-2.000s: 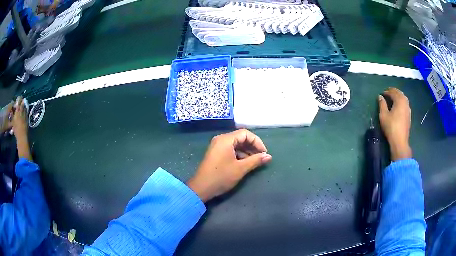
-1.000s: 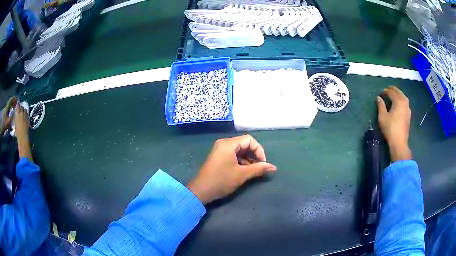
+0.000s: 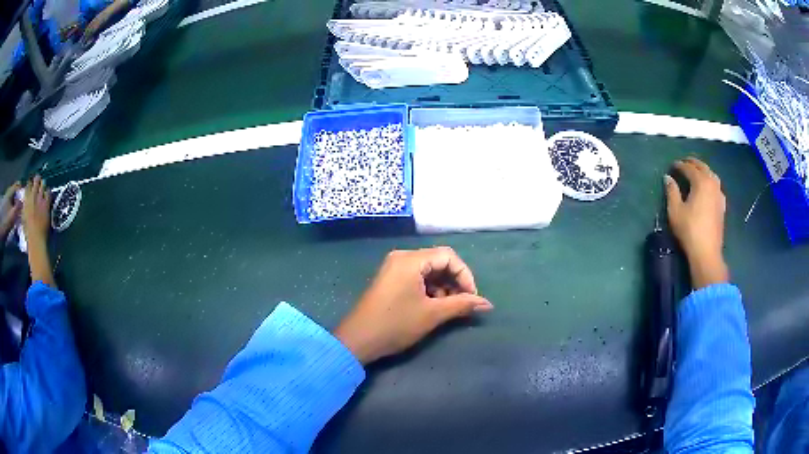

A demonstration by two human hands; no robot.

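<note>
My left hand (image 3: 410,301) is over the dark green belt in front of the bins. Its fingers are curled and the thumb tip meets the index finger; whether something tiny is pinched there cannot be seen. My right hand (image 3: 698,213) rests on the belt at the right, fingers bent, thumb a little apart, with nothing visible in it. A black electric screwdriver (image 3: 659,328) lies beside my right forearm, its bit pointing away from me. The blue parts bin (image 3: 357,170) holds grey-speckled pieces. The white parts bin (image 3: 483,177) beside it is full of white pieces.
A round white dish (image 3: 582,165) with dark screws touches the white bin's right side. Behind the bins, a green crate (image 3: 470,96) holds stacked white arms (image 3: 452,40). A blue box (image 3: 770,151) with white strands is at far right. Another person's hand (image 3: 35,217) is at left.
My left hand has moved slightly down, towards me, and its fingertips sit lower. My right hand has barely moved. The neighbour's hands at left have shifted a little.
</note>
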